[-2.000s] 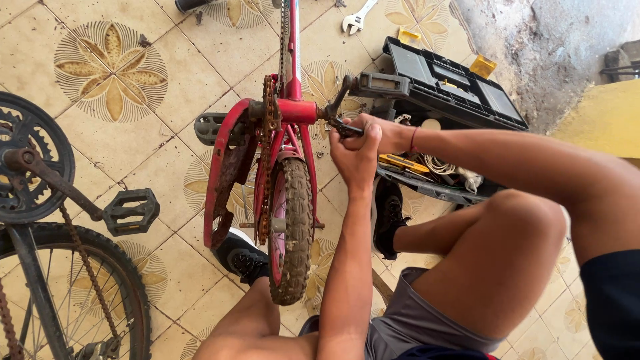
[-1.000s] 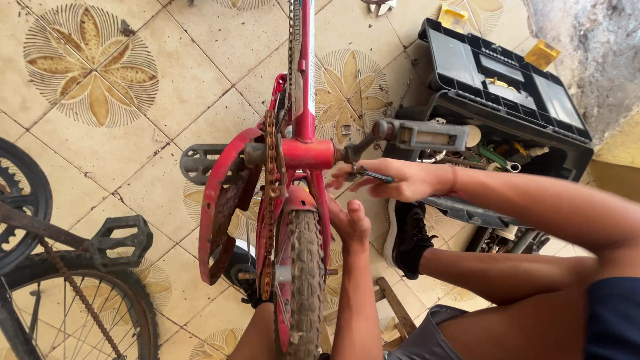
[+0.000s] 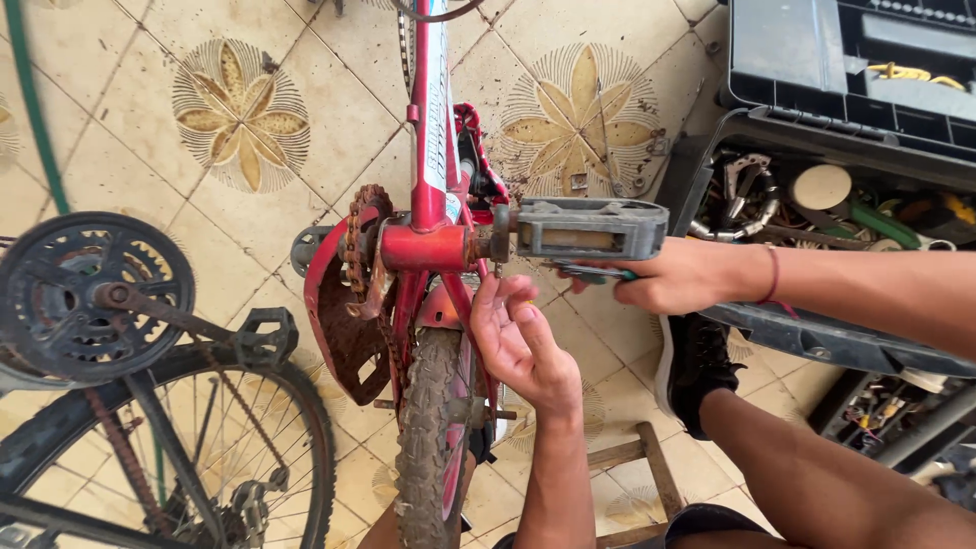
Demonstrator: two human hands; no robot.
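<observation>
A small bicycle with a red frame stands with its bottom bracket shell (image 3: pixel 425 248) in the middle of the view. To the right, a black plastic pedal (image 3: pixel 591 230) sits on the crank arm. My right hand (image 3: pixel 659 276) grips a tool with dark green handles (image 3: pixel 595 272), perhaps pliers, just below that pedal. Fingers curled upward, my left hand (image 3: pixel 522 339) is under the crank, fingertips near a small piece hanging there; whether it pinches it is unclear. The rusty chain (image 3: pixel 355 236) and red chain guard (image 3: pixel 335 335) lie left of the shell, above the knobby tyre (image 3: pixel 431 435).
An open black toolbox (image 3: pixel 690 179) with assorted tools is at the right. Another bicycle's chainring (image 3: pixel 95 297) and wheel (image 3: pixel 324 450) fill the lower left. A wooden frame (image 3: pixel 659 465) lies by my black shoe (image 3: pixel 695 366). Small metal parts are scattered on the tiled floor.
My hands, together at the crank two seconds ago, are now apart. My right hand has drawn back to the right with the tool. The view has moved closer.
</observation>
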